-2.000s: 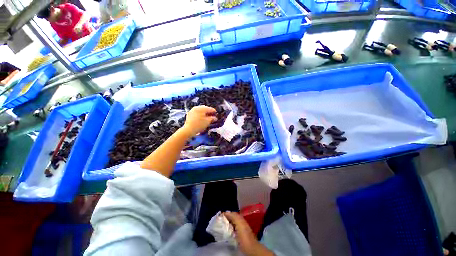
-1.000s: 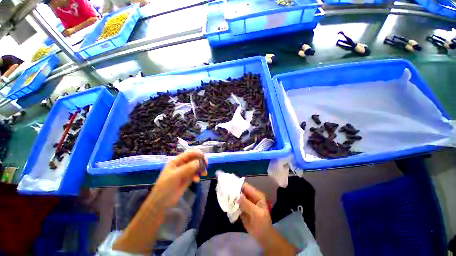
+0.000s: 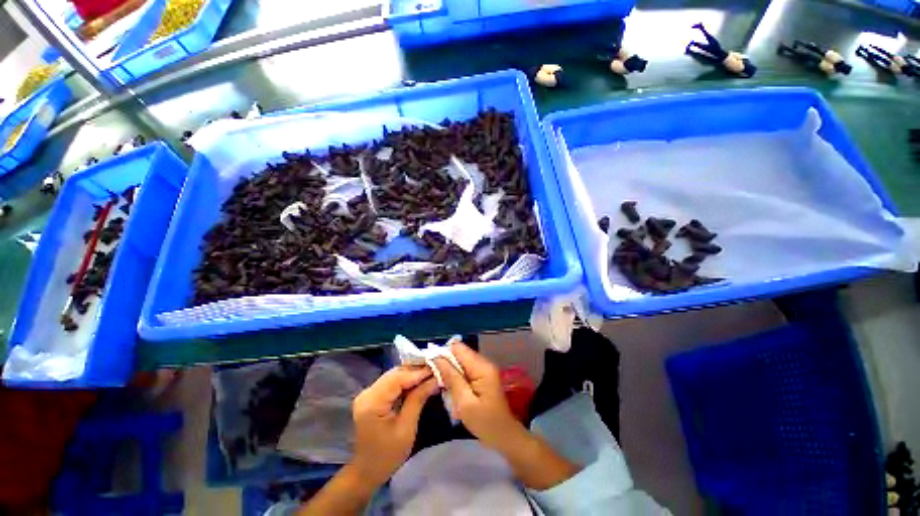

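Note:
My left hand [image 3: 388, 413] and my right hand [image 3: 484, 398] meet above my lap, below the full tray. My right hand holds a crumpled white wiping cloth [image 3: 444, 355]. My left fingertips press against the cloth; a small dark part between them is mostly hidden by fingers and cloth. The full parts tray [image 3: 353, 312] holds a heap of small dark moulded parts [image 3: 288, 242] with white scraps [image 3: 469, 222] among them. The receiving tray [image 3: 706, 294] on the right has a white liner and a small group of dark parts [image 3: 656, 262] at its near left.
A narrow side tray [image 3: 111, 333] at left holds dark parts and a red stick-like tool [image 3: 93, 242]. Part-built figures [image 3: 726, 62] lie in a row behind the trays. A blue crate [image 3: 777, 423] is below right. Blue trays stand at the back; an arm shows at upper left.
My left hand reached into the full tray, came back holding a dark part, and has now met the cloth. My right hand has risen from my lap with the cloth. The view has shifted.

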